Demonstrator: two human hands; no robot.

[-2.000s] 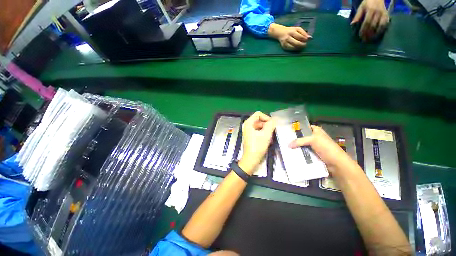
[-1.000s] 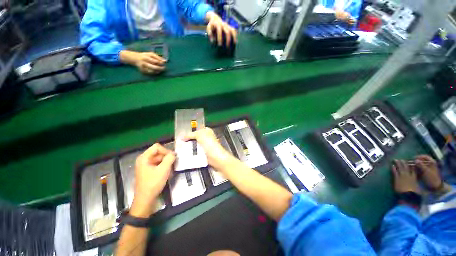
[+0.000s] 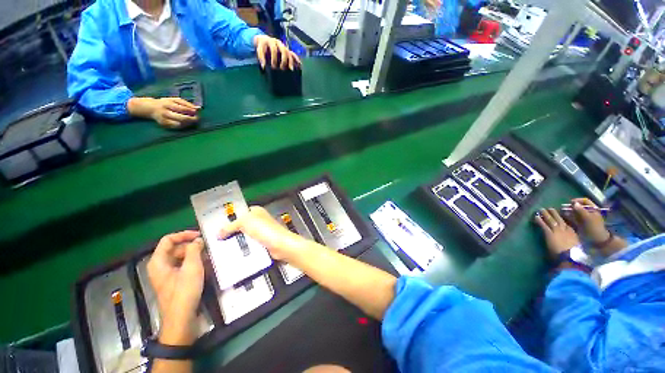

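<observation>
A silver-grey display module (image 3: 226, 244) with a dark flex cable and orange end is held tilted above the black foam tray (image 3: 211, 341). My right hand (image 3: 259, 233) grips its right side, with the thumb on its back near the cable. My left hand (image 3: 177, 273) is at its left edge, thumb and finger close together; whether they pinch the edge or a thin film cannot be told. Other modules lie in the tray slots, one at the left end (image 3: 106, 324), one at the right end (image 3: 341, 237), and one partly under the held module (image 3: 246, 297).
A black mat (image 3: 321, 339) lies under my forearms. Right of the tray is a white-edged piece (image 3: 405, 237), then a black tray of phone frames (image 3: 477, 246). A person's hands (image 3: 569, 226) are at right. Another person's hands (image 3: 171, 113) are across the green belt (image 3: 313, 138).
The view has swung right, so the blister stack has mostly left it and the frame tray has come in. The module stays in my right hand above the tray, my left hand at its left edge.
</observation>
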